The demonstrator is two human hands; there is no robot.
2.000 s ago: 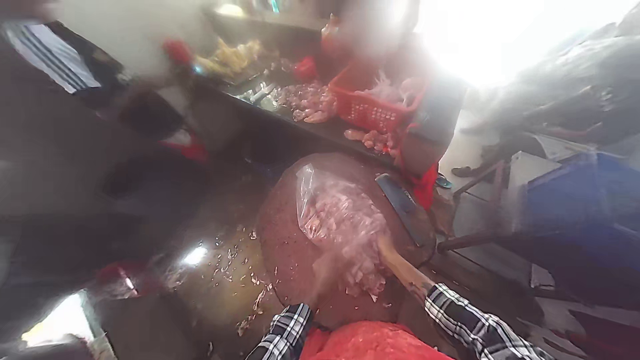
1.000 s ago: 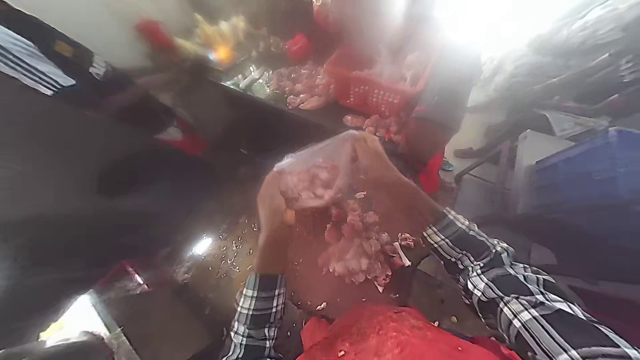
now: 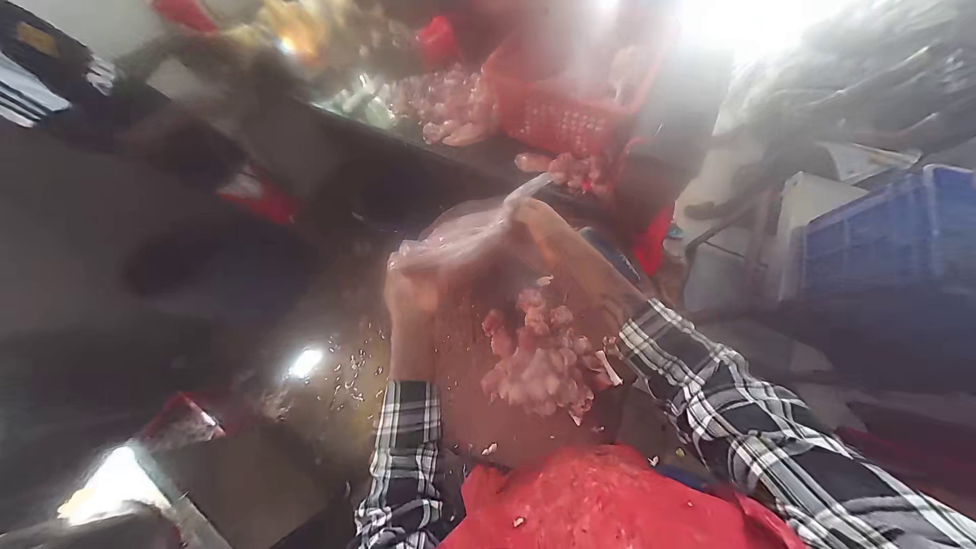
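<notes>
A clear plastic bag [image 3: 467, 229] is stretched between my two hands above a round chopping block [image 3: 465, 412]. My left hand [image 3: 412, 284] grips its left edge, and my right hand [image 3: 537, 221] grips its right edge. Blur hides the fingertips and most of what the bag holds. Below the bag, a heap of raw meat pieces [image 3: 537, 358] lies on the block, nearer my right forearm. A cleaver-like blade [image 3: 610, 255], partly hidden by my right forearm, rests at the block's far right edge.
Beyond the block, a dark counter holds a red plastic basket [image 3: 560, 114], raw meat pieces [image 3: 457, 107] and more meat [image 3: 568, 169]. A blue crate [image 3: 877, 229] stands at right. Another person's striped sleeve [image 3: 30, 88] shows at upper left. Scraps litter the wet floor.
Two seconds ago the bag lay over the meat heap on the block. My hands have lifted it off, and it has moved farther from me, leaving the heap uncovered.
</notes>
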